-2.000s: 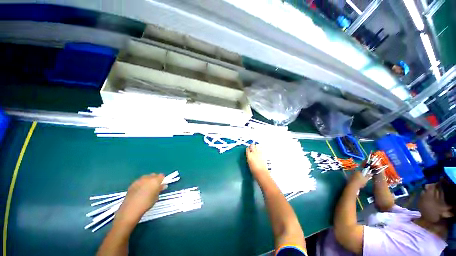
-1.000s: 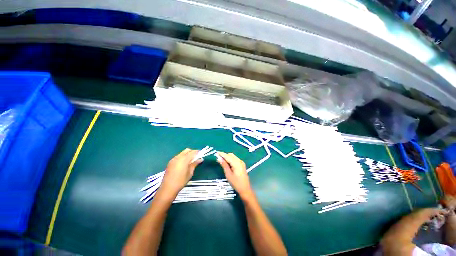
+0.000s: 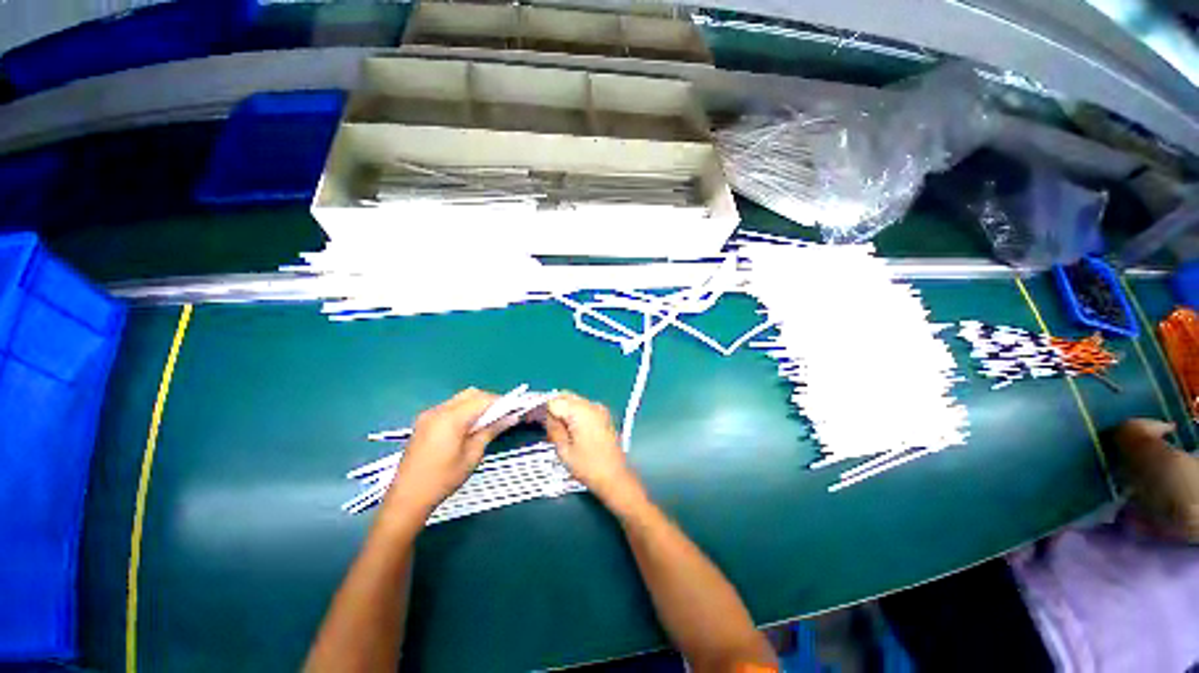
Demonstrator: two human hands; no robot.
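Note:
A loose pile of white lengths [image 3: 506,489] lies on the green mat under my hands. My left hand [image 3: 447,444] holds a few white lengths, whose ends [image 3: 517,398] stick out past its fingertips. My right hand [image 3: 579,437] is close to it, with its fingertips at the right side of those ends; what they pinch is too small to tell. A long white strip [image 3: 640,375] runs from behind my right hand into a looped tangle.
A big white pile [image 3: 868,355] lies right, another [image 3: 421,270] before the divided parts bin [image 3: 526,234]. A blue tote [image 3: 53,447] stands left. Clear bags [image 3: 861,171] lie behind. Orange-ended pieces [image 3: 1085,354], a blue tray [image 3: 1094,297] and a person's arm [image 3: 1157,480] are at right.
My right hand has come from the big right pile and the strip to beside my left hand. The white strip now stretches towards my right hand. The view has shifted, bringing in the blue tote.

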